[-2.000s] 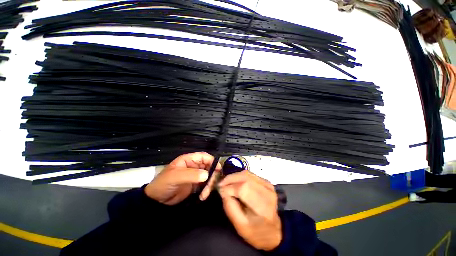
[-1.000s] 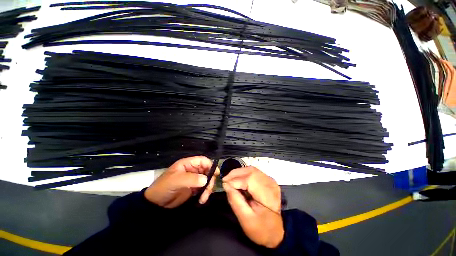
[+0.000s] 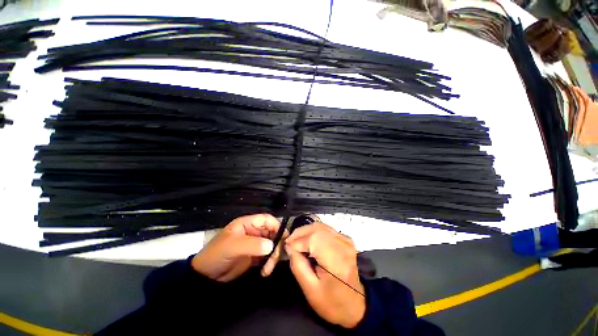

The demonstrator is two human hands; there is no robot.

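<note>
My left hand [image 3: 237, 246] grips a long narrow black leather strap [image 3: 297, 154] near its lower end. The strap stands up and away from me, across the piles behind it. My right hand [image 3: 324, 269] holds a fine applicator [image 3: 341, 281] like a pencil, its thin dark shaft pointing back over the hand. The fingertips are close beside the strap's lower end; the applicator's tip is hidden by the fingers. The small round paint pot [image 3: 304, 222] stands at the near table edge, partly covered by my right hand. The main strap pile [image 3: 170, 157] lies just beyond my hands.
A smaller strap bundle [image 3: 229, 49] lies beyond the main pile. More black straps lie at the left [image 3: 23, 39] and right [image 3: 549, 131]. Leather pieces with orange-tan tops [image 3: 583, 121] are at the far right. A blue bin [image 3: 534, 240] and part of a person's dark-clothed leg [image 3: 577, 257] show at right.
The view has shifted, so the piles sit lower in the picture. My right hand has moved slightly left over the pot, closer to the strap, and the applicator's shaft now shows clearly. My left hand still grips the strap.
</note>
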